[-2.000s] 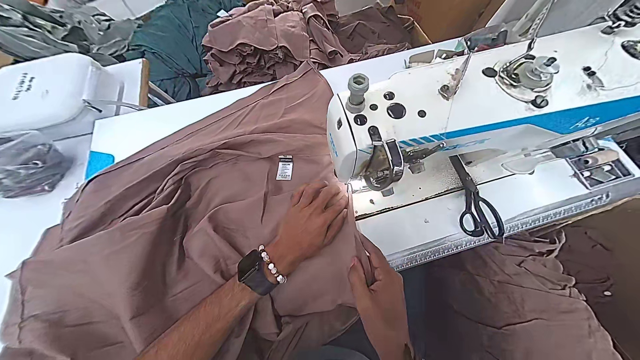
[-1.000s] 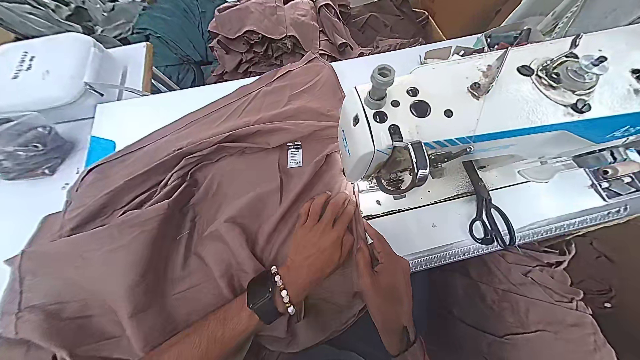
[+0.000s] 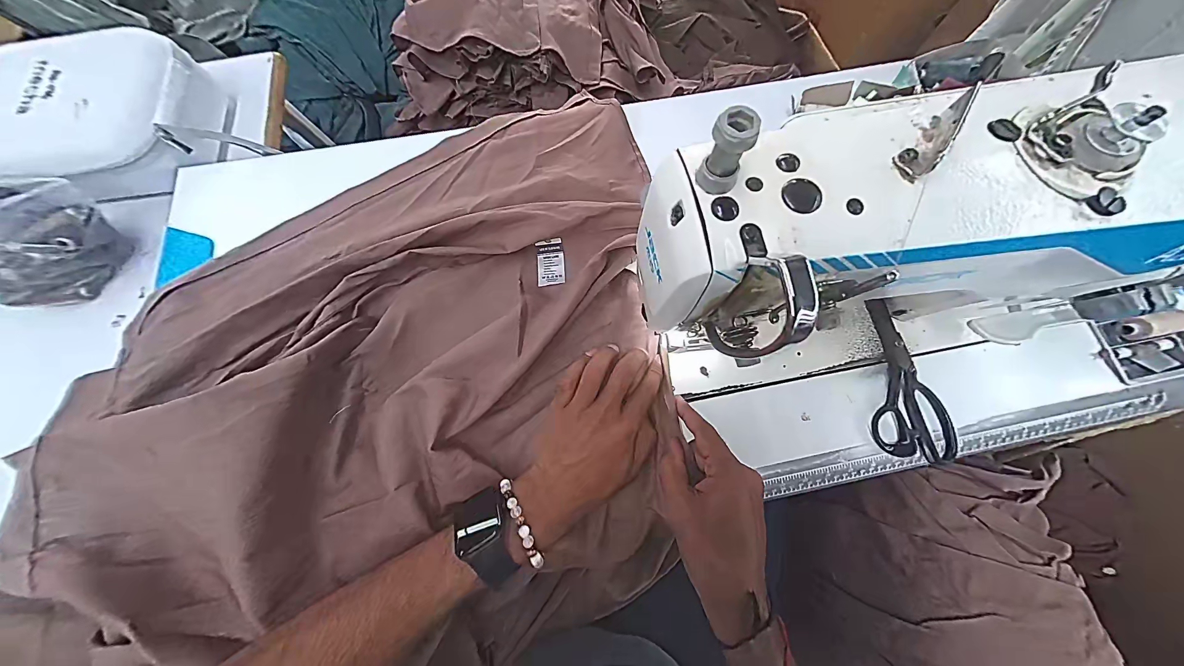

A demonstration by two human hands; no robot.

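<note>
A mauve-brown fabric garment [image 3: 370, 370] with a small white care label [image 3: 550, 263] spreads over the white table. Its right edge runs under the head of a white and blue Jack sewing machine [image 3: 680, 245]; the needle area is lit but mostly hidden. My left hand [image 3: 592, 435], with a watch and a beaded bracelet at the wrist, lies flat on the cloth just below the needle area, fingers slightly apart. Closer to the table's front edge, my right hand [image 3: 712, 518] pinches the garment's edge between thumb and fingers.
Black-handled scissors [image 3: 911, 416] lie on the machine bed above a measuring scale [image 3: 962, 449]. More brown cloth [image 3: 943, 573] hangs at lower right, and a heap of it [image 3: 536, 55] sits behind the table. At left are a white case [image 3: 83, 102] and a plastic bag [image 3: 55, 245].
The view has shifted somewhat. Both hands stay at the garment's right edge near the needle area, with no plain change of hold.
</note>
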